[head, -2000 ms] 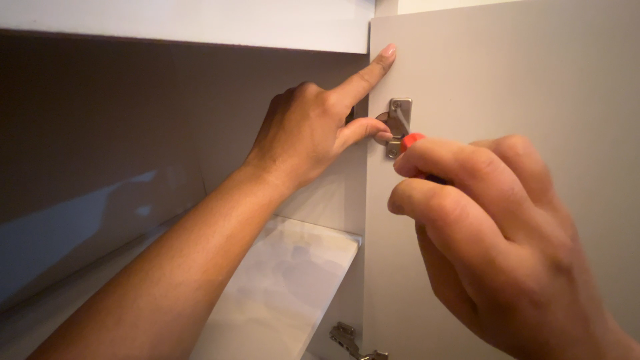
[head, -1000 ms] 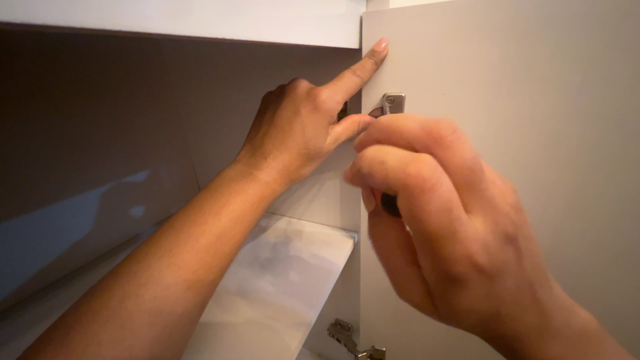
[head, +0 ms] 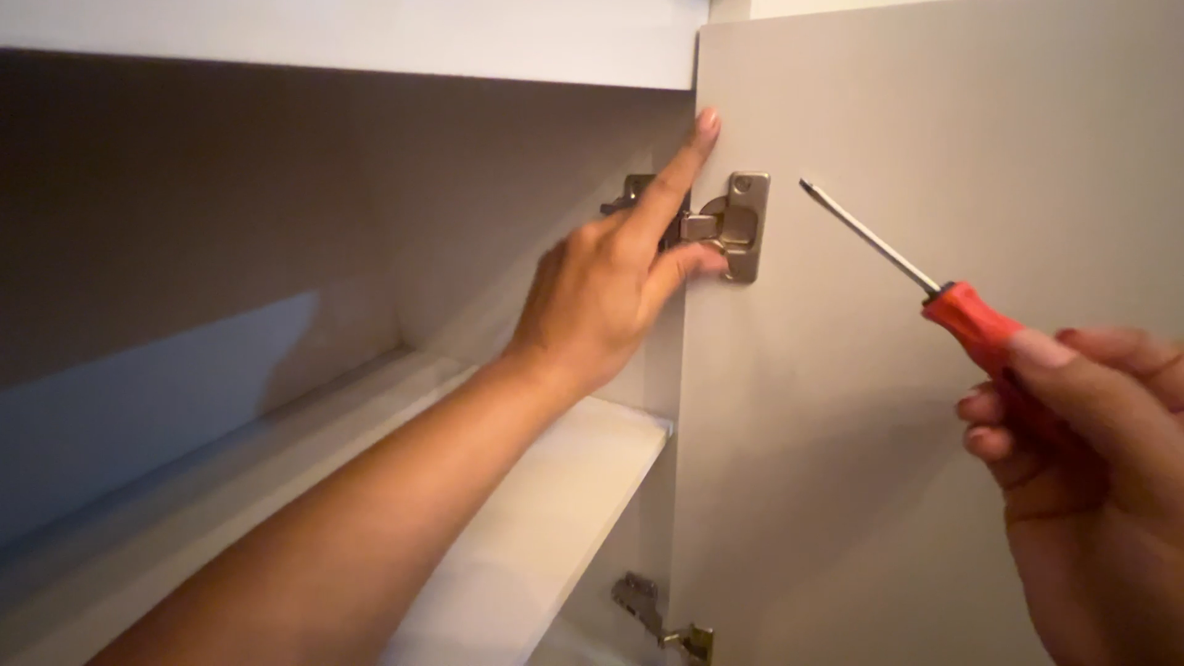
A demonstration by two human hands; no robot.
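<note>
My left hand [head: 606,287] rests at the edge of a cabinet door [head: 832,444], its index fingertip on the door's upper edge and its thumb at the metal cup of the upper concealed hinge [head: 745,227]. Part of the hinge arm lies behind its fingers. On the right, my right hand [head: 1091,435] grips the red handle of a screwdriver [head: 976,328]. The screwdriver's shaft points up and left, with its tip in front of the door, to the right of the hinge and apart from it.
A white shelf [head: 555,490] runs below my left forearm inside the cabinet. Lower down, a second concealed hinge [head: 661,620] joins the cabinet's side and the door. The cabinet's white upper panel [head: 370,37] spans the top left.
My right hand has moved right, away from the upper hinge, and the screwdriver's shaft now shows in full. My left hand has stayed at the door edge.
</note>
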